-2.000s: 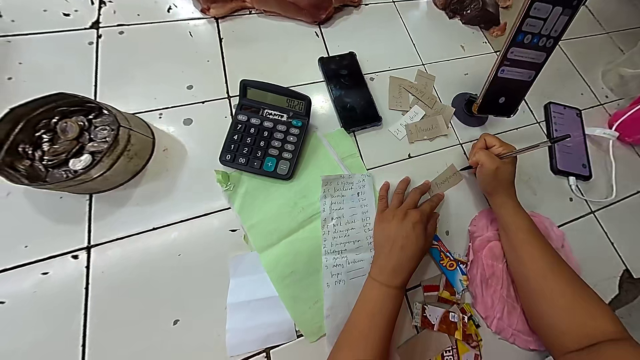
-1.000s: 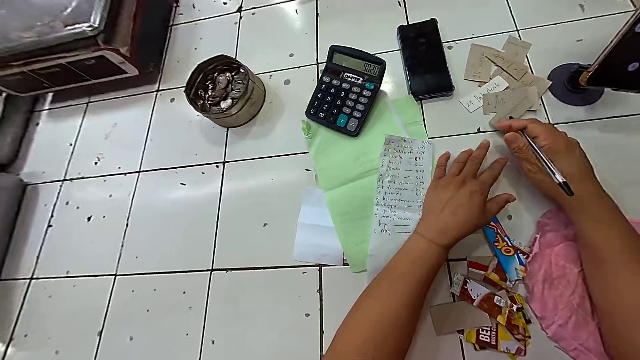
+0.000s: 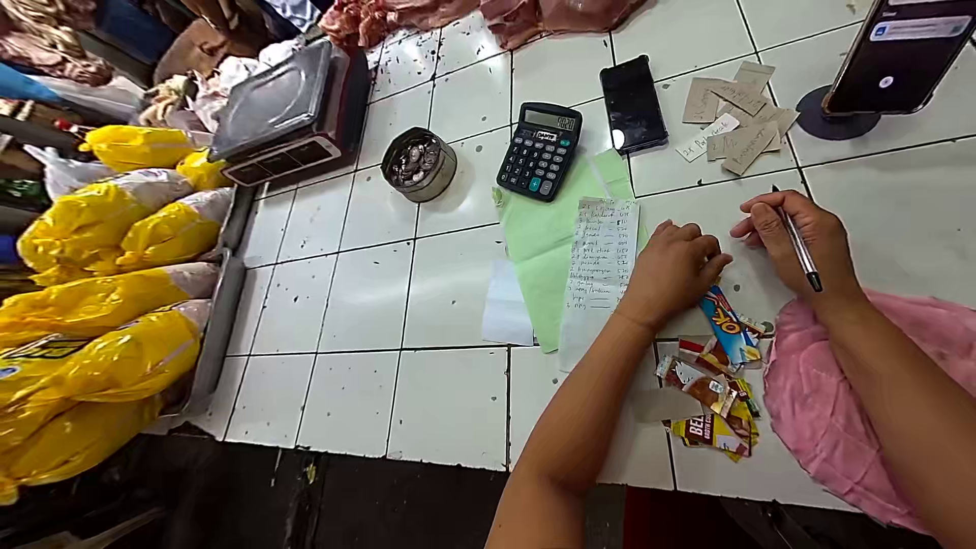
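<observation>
My right hand (image 3: 804, 240) holds a ballpoint pen (image 3: 798, 244) between thumb and fingers, its tip pointing up and away. My left hand (image 3: 675, 267) has its fingers bent and rests by the right edge of a handwritten paper list (image 3: 598, 259); whether anything is under the fingers cannot be seen. The list overlaps green paper (image 3: 537, 267), with a white slip (image 3: 507, 305) at its left. Small written cardboard pieces (image 3: 751, 145) lie in a pile beyond my right hand. A black calculator (image 3: 540, 152) and a smartphone (image 3: 634, 103) lie beyond the list.
A tin of coins (image 3: 419, 164) stands left of the calculator. Snack and seasoning wrappers (image 3: 709, 389) lie near my left forearm, pink cloth (image 3: 808, 389) under my right. A phone on a stand (image 3: 837, 114), a scale (image 3: 282, 114), yellow bags (image 3: 114, 305) and raw meat (image 3: 564, 15) surround the tiled counter.
Two seconds ago my left hand lay spread by a cardboard piece while my right held the pen there. The left fingers have since drawn together, and that piece has left this spot. The view has swung left.
</observation>
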